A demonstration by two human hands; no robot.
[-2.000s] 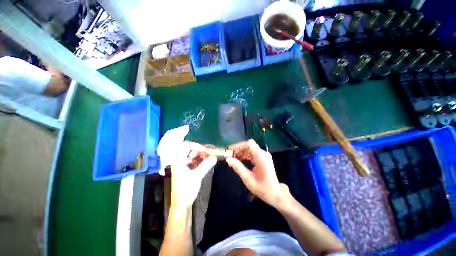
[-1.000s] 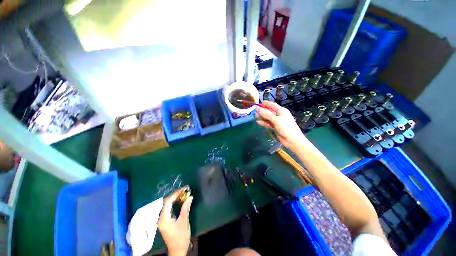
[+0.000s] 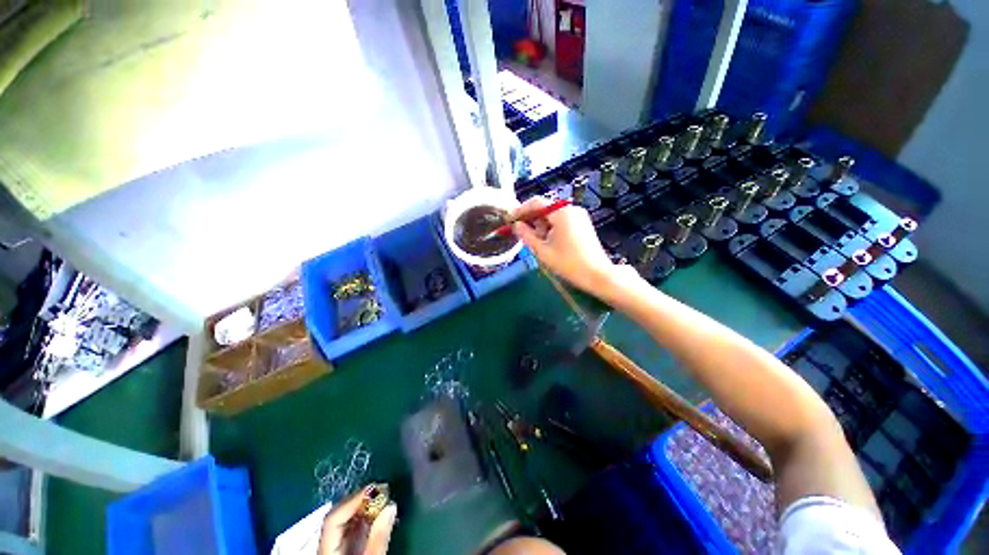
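Observation:
My right hand (image 3: 564, 245) grips the red-handled grease brush (image 3: 546, 210), its tip inside the white tub of brown grease (image 3: 478, 230) at the back. My left hand (image 3: 358, 527), cut off by the bottom edge, holds a brass shaft sleeve (image 3: 374, 499) with its open end facing up. A crumpled white cloth (image 3: 300, 533) lies beside my left hand.
A grey block (image 3: 442, 453), pliers (image 3: 512, 431) and a wooden-handled hammer (image 3: 683, 410) lie mid-bench. Silver rings (image 3: 343, 468) lie left. Parts bins (image 3: 345, 298) and a divided box (image 3: 264, 365) line the back. Black panels with brass shafts (image 3: 716, 211) stand right, above a blue crate (image 3: 694, 520).
My right hand first left the brass sleeve and took the brush; it now holds it lower on the handle, in the tub. The view has shifted, putting my left hand near the bottom edge.

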